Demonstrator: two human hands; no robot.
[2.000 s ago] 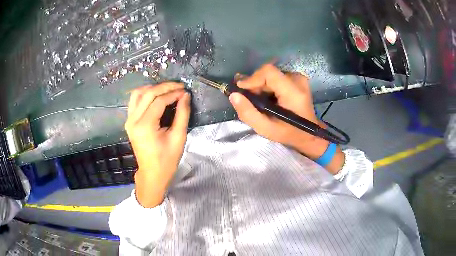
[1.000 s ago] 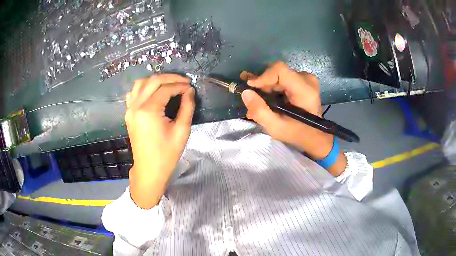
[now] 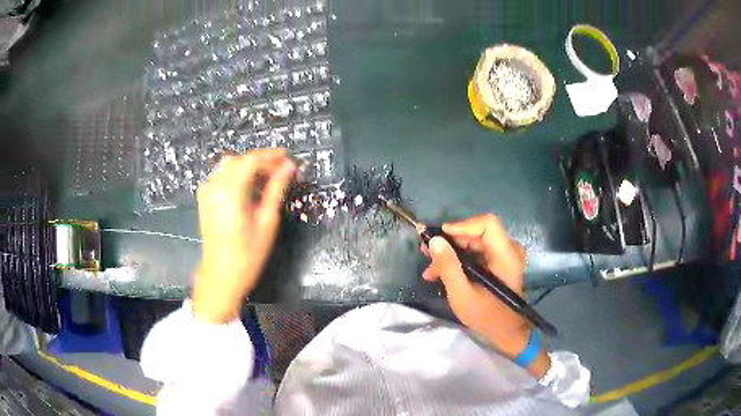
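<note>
My right hand (image 3: 483,272) holds the black soldering iron (image 3: 496,286), its thin coppery tip pointing up-left, at the edge of a heap of thin black leads (image 3: 372,188). My left hand (image 3: 240,219) is raised over the lower part of the clear blister tray (image 3: 244,89), thumb and fingertips together. Whether a small part is between its fingertips cannot be told. A row of tiny white and reddish round parts (image 3: 325,203) lies between the left hand and the black leads.
A solder spool in a yellow frame (image 3: 77,244) stands at the left bench edge, a thin wire running from it. A pot with a yellow-wrapped rim (image 3: 493,58) and a tape ring (image 3: 571,55) are at the upper right. Black boxes with stickers (image 3: 591,195) stand at the right.
The view has shifted, bringing the pot and tape ring in. My left hand has moved away from the iron tip, up-left to the clear tray. My right hand still holds the iron.
</note>
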